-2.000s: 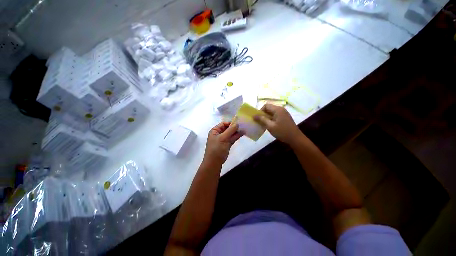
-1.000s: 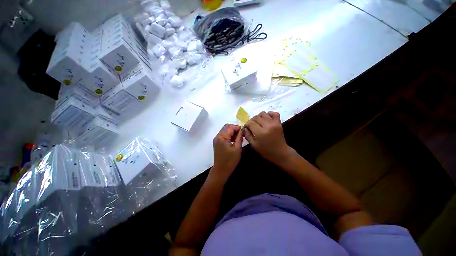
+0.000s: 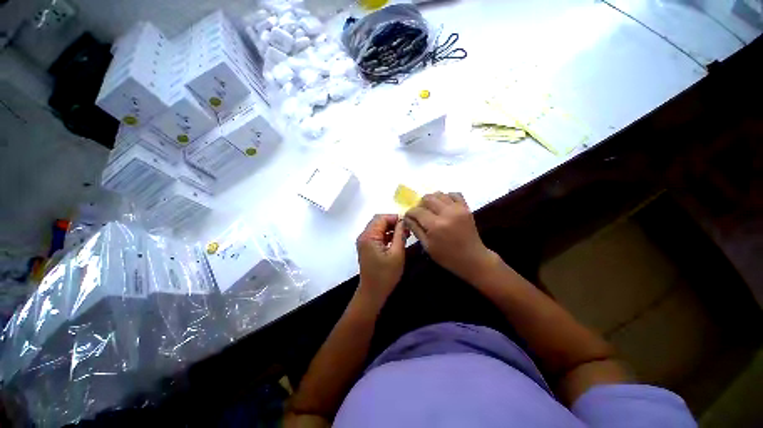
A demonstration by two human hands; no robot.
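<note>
A small yellow piece [image 3: 406, 196], a card or sticker sheet, sticks up past my fingertips at the bench's front edge. My left hand [image 3: 381, 251] pinches its lower part between thumb and fingers. My right hand [image 3: 447, 231] holds it from the right, with curled fingers hiding most of it. A white retail box with a gold dot [image 3: 422, 129] stands beyond my hands. A plain white box part [image 3: 328, 188] lies to the left of my hands.
Stacked white boxes [image 3: 219, 82] stand at back left. Boxes under clear poly [image 3: 125, 272] fill the front left. White units [image 3: 305, 63] and a bag of black cables [image 3: 389, 46] lie at the back. Yellow strips [image 3: 502, 132] lie right. A brown carton [image 3: 623, 267] sits below right.
The yellow piece was held flat and wide between both hands; now mostly my fingers cover it. My hands have come closer together. The view has shifted, so the bench things appear higher and further right.
</note>
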